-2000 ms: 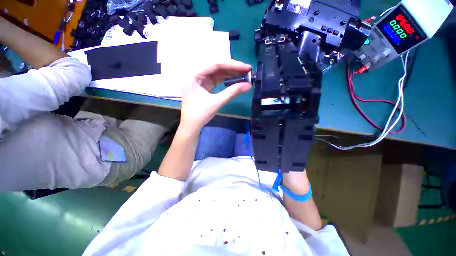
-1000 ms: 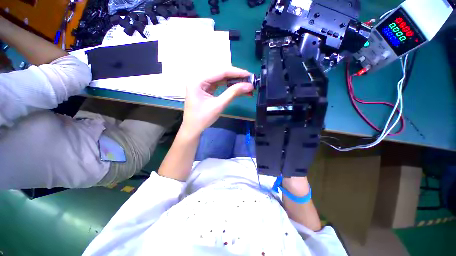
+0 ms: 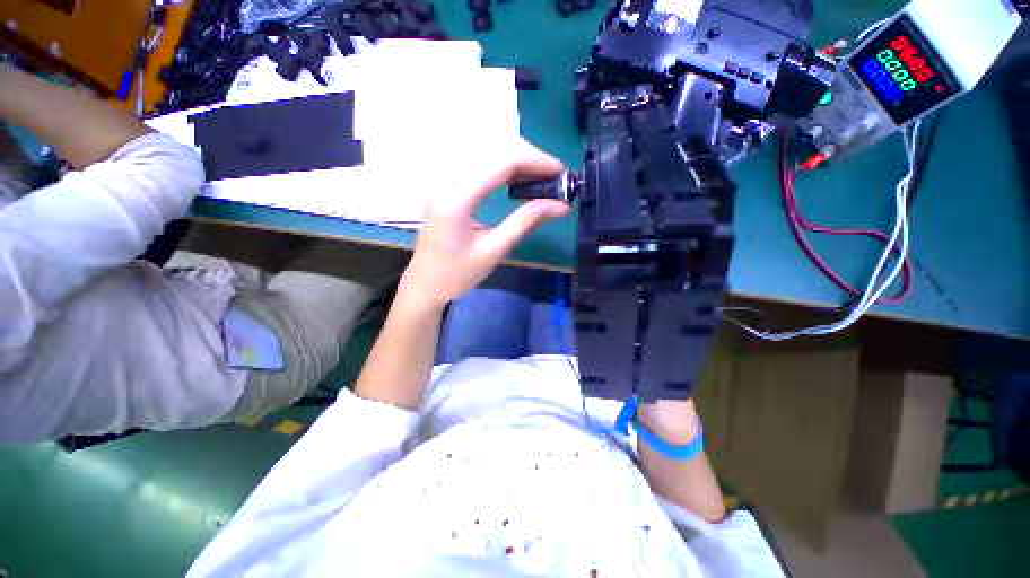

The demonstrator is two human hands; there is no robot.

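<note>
A black boxy handheld unit [image 3: 646, 260] is held up over the bench edge. A short black plug or knob [image 3: 535, 190] with a pale ring sticks out from its left side. My left hand [image 3: 457, 243] has thumb and index finger around the plug's ringed end, close against the unit. My right hand [image 3: 666, 409] is mostly hidden under the unit's near end. Its wrist and blue strap [image 3: 674, 445] show, and the unit rests on or in this hand. Its fingers are hidden.
Another black unit [image 3: 706, 51] lies behind. A power supply [image 3: 926, 68] with red and white leads stands right. Paper sheets [image 3: 441, 124], a black pad [image 3: 277, 136] and small black parts [image 3: 305, 45] lie left, beside another person's arm [image 3: 73, 119].
The unit has shifted slightly right since the oldest frame. My left thumb and index finger are a little wider apart, showing more of the plug. The neighbour's forearm has moved slightly.
</note>
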